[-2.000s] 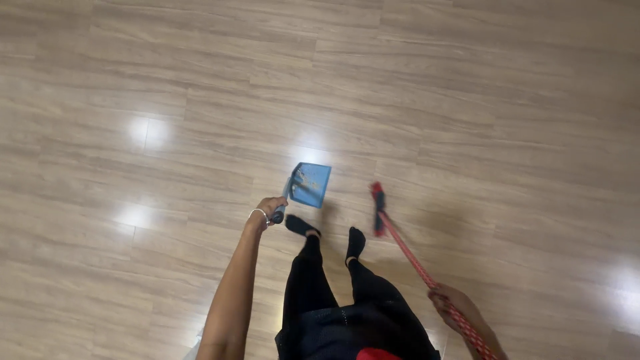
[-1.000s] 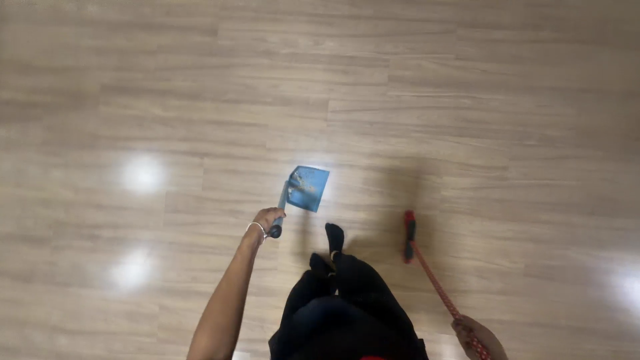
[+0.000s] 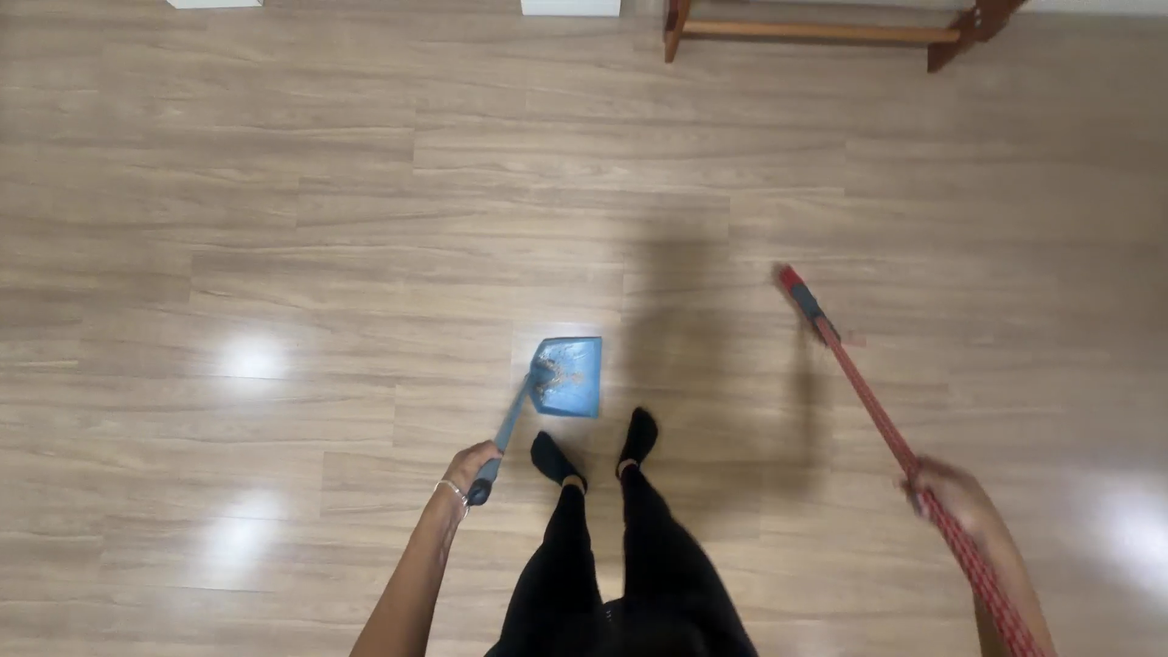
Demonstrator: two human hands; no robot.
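My left hand (image 3: 473,464) is closed around the grey handle of a blue long-handled dustpan (image 3: 570,376). Some light brown debris lies in the pan, mostly toward its handle side. The dustpan is just ahead of my feet, which are in black socks. Off to the right, my right hand (image 3: 949,493) grips the red patterned pole of a broom (image 3: 808,299). The broom's red and dark head is ahead and to the left of that hand, slightly blurred; whether it touches the floor I cannot tell.
Wood-look plank floor (image 3: 365,228) spreads all around me, with bright light reflections and shadows on it. At the top right stands a wooden furniture frame (image 3: 821,33) with a low crossbar. Two white objects, one at top center (image 3: 571,7), show at the upper edge.
The broom head has swung out ahead, away from my feet. My feet, close together a second ago, are now apart. The wooden frame and white objects have come into view.
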